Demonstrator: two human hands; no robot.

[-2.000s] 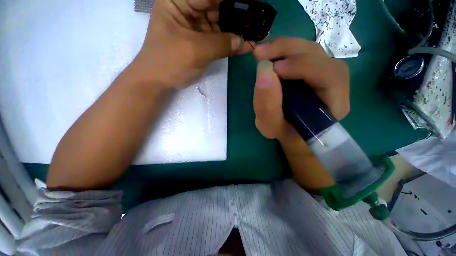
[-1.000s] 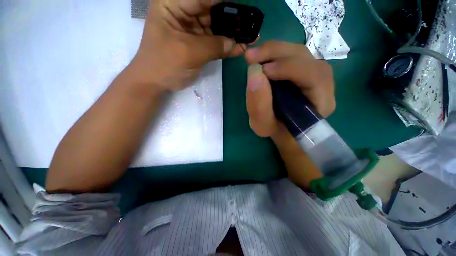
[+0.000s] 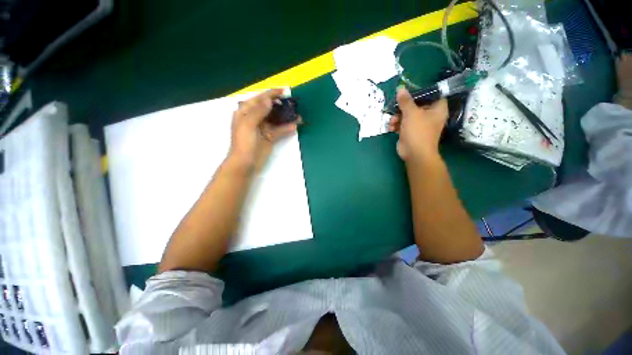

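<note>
My left hand (image 3: 256, 125) holds the small black housing (image 3: 283, 111) above the far right corner of the white foam sheet (image 3: 180, 180). My right hand (image 3: 420, 125) holds the glue syringe (image 3: 431, 91), its dark barrel pointing left and its clear section and green cap towards the far right. The syringe tip is at the speckled wiping paper (image 3: 365, 93); I cannot tell if it touches. The hands are well apart. The tiny insert cannot be made out.
Stacked white foam trays (image 3: 41, 208) with black parts stand at left. Yellow tape (image 3: 312, 71) crosses the green mat (image 3: 346, 187). At right are a speckled white cover (image 3: 506, 114), a dark stick (image 3: 527, 113), clear plastic (image 3: 554, 48) and looped hose (image 3: 443, 48). Another person's sleeve (image 3: 596, 173) shows far right.
The view is now wider. My right hand has moved away from the housing to the wiping paper, and the syringe has swung round to point left. My left hand still holds the housing.
</note>
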